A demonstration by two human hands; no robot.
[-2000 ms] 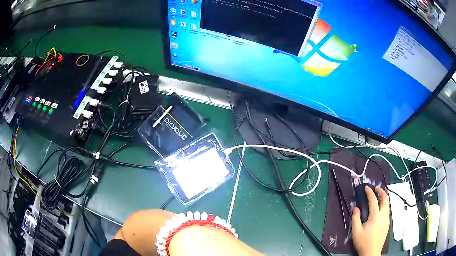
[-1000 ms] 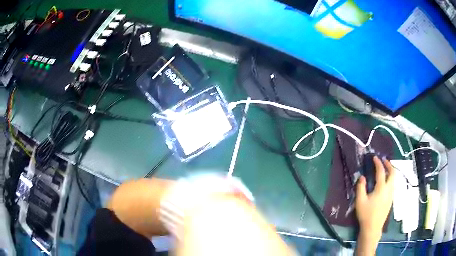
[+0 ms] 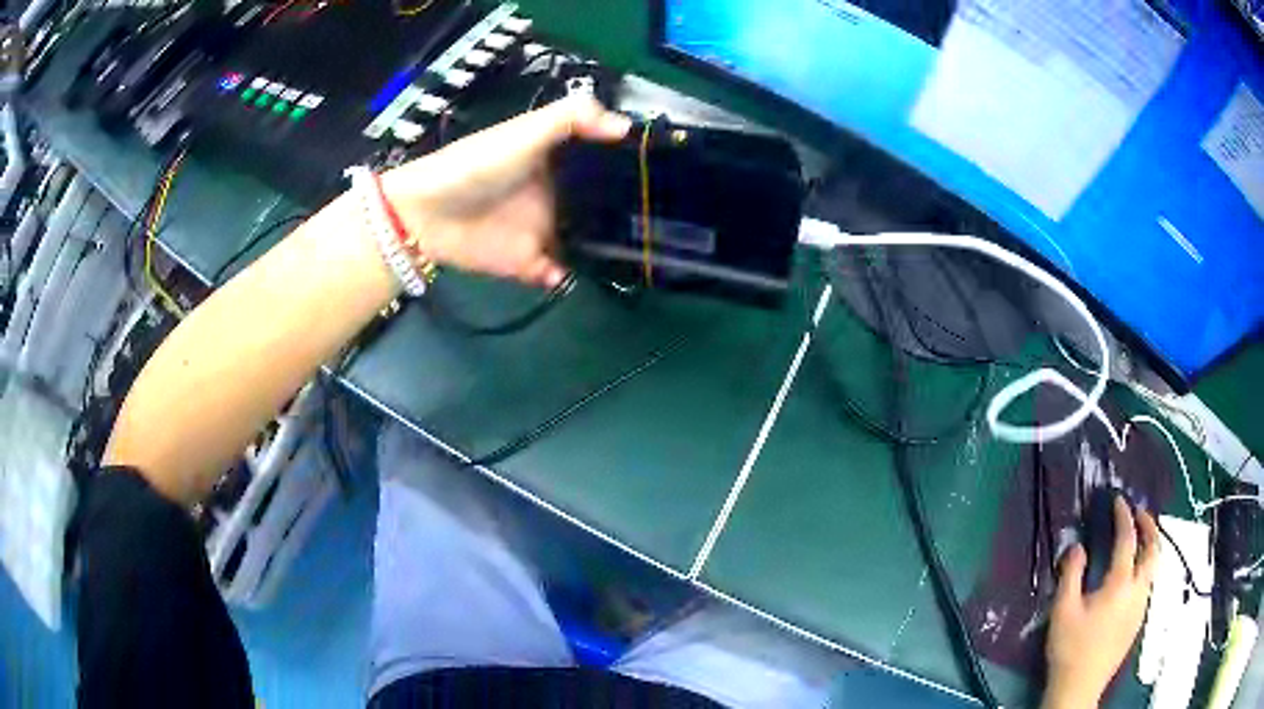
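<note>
My left hand point(image 3: 506, 201) holds a black display unit point(image 3: 679, 208) by its left end, above the green bench. A thin yellow rubber band goes around the unit, and a small label shows on the side facing me. A white USB cable point(image 3: 957, 244) is plugged into its right side and loops to the right. A black cable hangs under my left hand. My right hand point(image 3: 1102, 603) rests on a black mouse point(image 3: 1105, 533) on the dark maroon mat point(image 3: 1019, 554).
A black test box point(image 3: 312, 76) with lit green buttons and white connectors stands at the upper left. The blue monitor point(image 3: 859, 83) shows white windows at the upper right. Black cables cross the bench. White trays point(image 3: 284, 513) are at the lower left.
My left arm has swung to the left and its hand has taken hold of a unit, now raised with its dark side showing. The view has shifted. My right hand stays on the mouse.
</note>
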